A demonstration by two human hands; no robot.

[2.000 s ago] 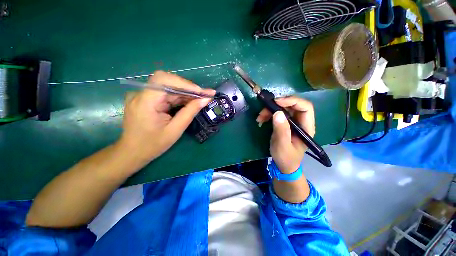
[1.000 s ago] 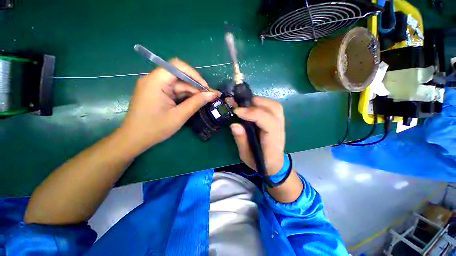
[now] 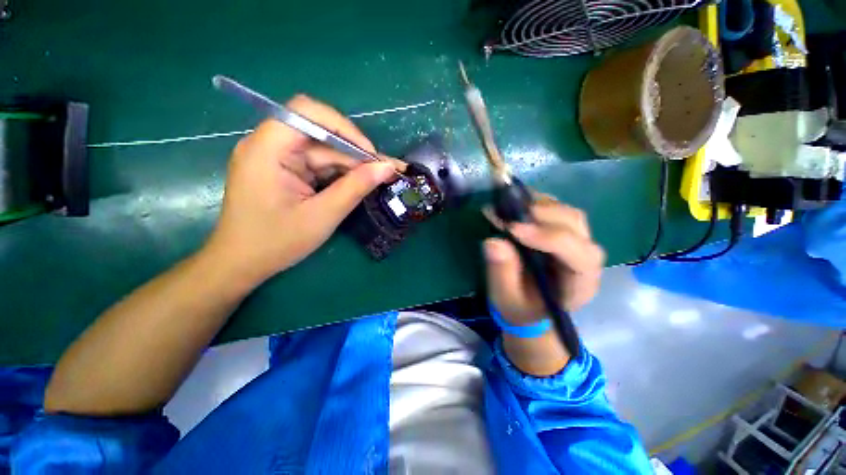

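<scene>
My left hand [image 3: 288, 199] is bare and pinches silver tweezers [image 3: 288, 117], their tips at the upper left edge of the watch unit [image 3: 411, 198]. The unit is black and rounded, with white and green patches inside. It sits on a dark fixture [image 3: 378, 237] on the green mat. My right hand [image 3: 547, 264], slightly blurred, holds the black soldering iron [image 3: 517, 206]. Its metal tip points up and away, to the right of the unit and apart from it. Thin solder wire [image 3: 213, 136] runs across the mat, passing behind my left hand.
The solder spool stand [image 3: 74, 158] is at the left edge. A brown cleaning pot [image 3: 649, 93] stands at the right, beside the fan grille [image 3: 594, 23]. A yellow tray [image 3: 693, 186] with black devices and cables is at the far right. Another person's blue sleeve [image 3: 742, 278] shows there.
My right hand and the iron have moved right from over the unit, back to its right side. My left hand and the tweezers have shifted slightly, with the tips still at the unit.
</scene>
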